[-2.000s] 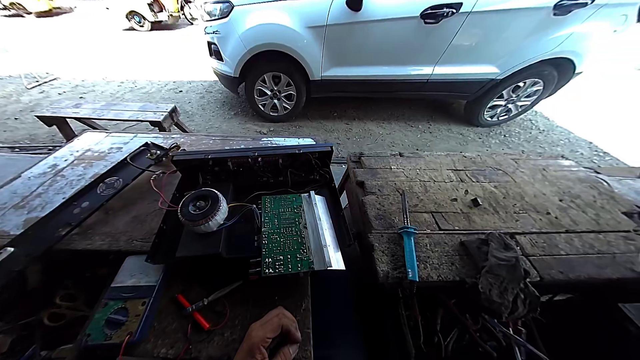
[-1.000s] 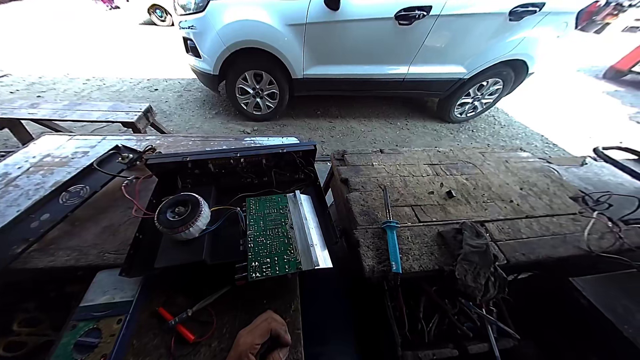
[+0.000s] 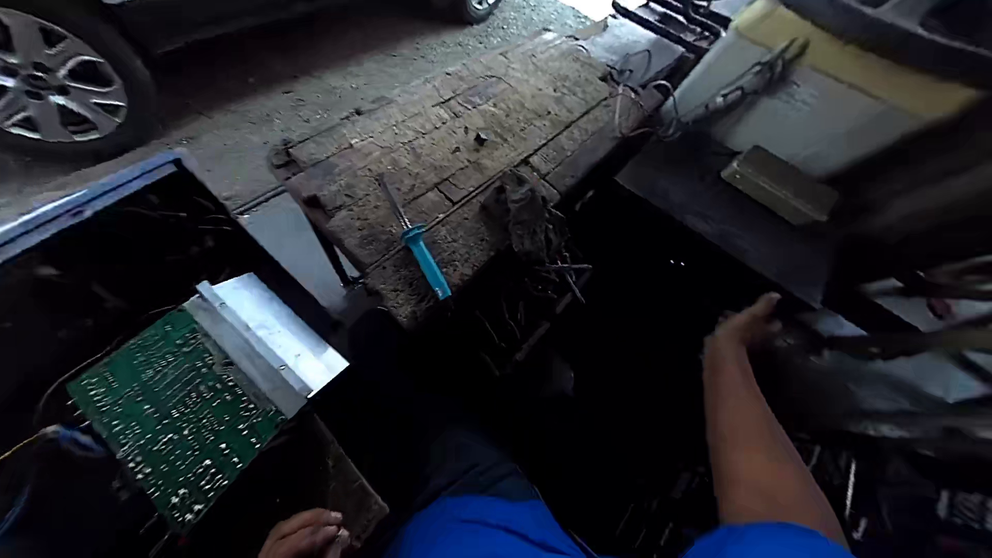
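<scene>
My right hand [image 3: 745,324] reaches out at the right with its thumb raised, over a dark area beside shelving and clutter; whether its fingers touch anything is hard to see. At the bottom edge my left hand [image 3: 306,535] rests with curled fingers near the bench corner, partly cut off by the frame. To its upper left, a green circuit board [image 3: 182,411] lies solder side up with an aluminium heatsink [image 3: 267,333] along its edge, on an open black amplifier chassis [image 3: 174,167]. A blue-handled soldering iron [image 3: 426,263] lies on the worn wooden table, its tip pointing away.
A dark rag [image 3: 527,213] hangs at the edge of the wooden table [image 3: 473,101]. A pale container [image 3: 821,108] and a small box [image 3: 779,184] stand at the upper right, near loose wires [image 3: 635,101]. A car wheel [image 3: 58,77] shows at the upper left.
The view has swung strongly to the right and down. My right arm is now in view, stretched out to the right; the earlier frames do not show it there.
</scene>
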